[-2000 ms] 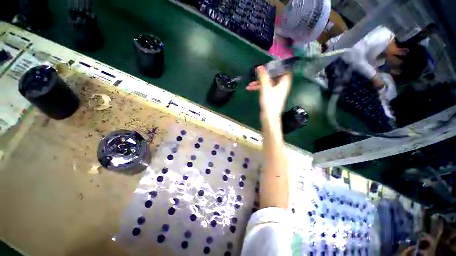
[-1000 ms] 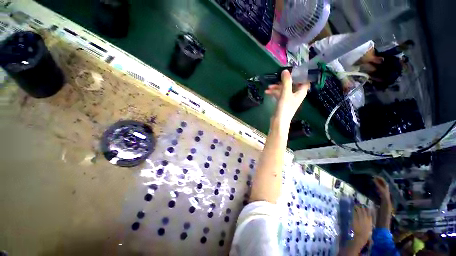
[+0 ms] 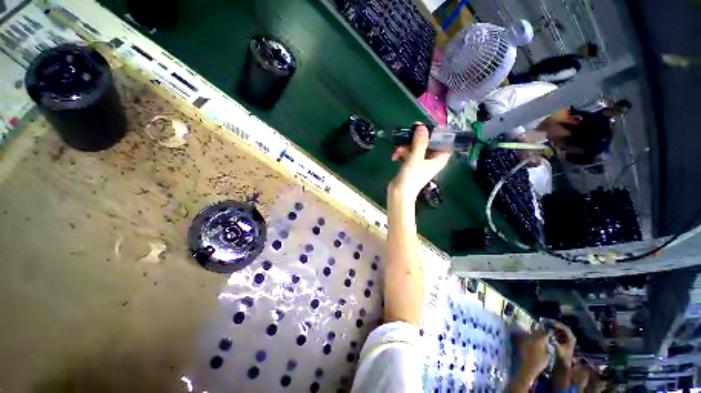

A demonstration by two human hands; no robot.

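Note:
My right hand (image 3: 419, 165) holds a pen-like hand dispenser (image 3: 453, 140) with a dark front and a green fitting with a hose at its rear. Its narrow tip is at the open mouth of a black cylindrical unit (image 3: 350, 144) on the green belt. Another black unit (image 3: 269, 73) stands further left on the belt, and one is partly hidden behind my hand. On the brown board, one glossy black unit (image 3: 228, 236) stands beside a clear plastic sheet (image 3: 296, 326) with rows of dark dots. Another stands at the left (image 3: 81, 104). My left hand is out of the picture.
A pale metal frame (image 3: 530, 265) and a looping hose (image 3: 492, 209) are at the right. Beyond the belt are a white fan (image 3: 478, 60), trays of black parts (image 3: 392, 34) and a person. Another person's hands (image 3: 542, 353) are at the lower right, beside a bluish dotted sheet (image 3: 465, 334).
The view has shifted. My right hand still holds the dispenser, with its tip at a unit's mouth. Another person's hands at the lower right have come closer together since one second ago.

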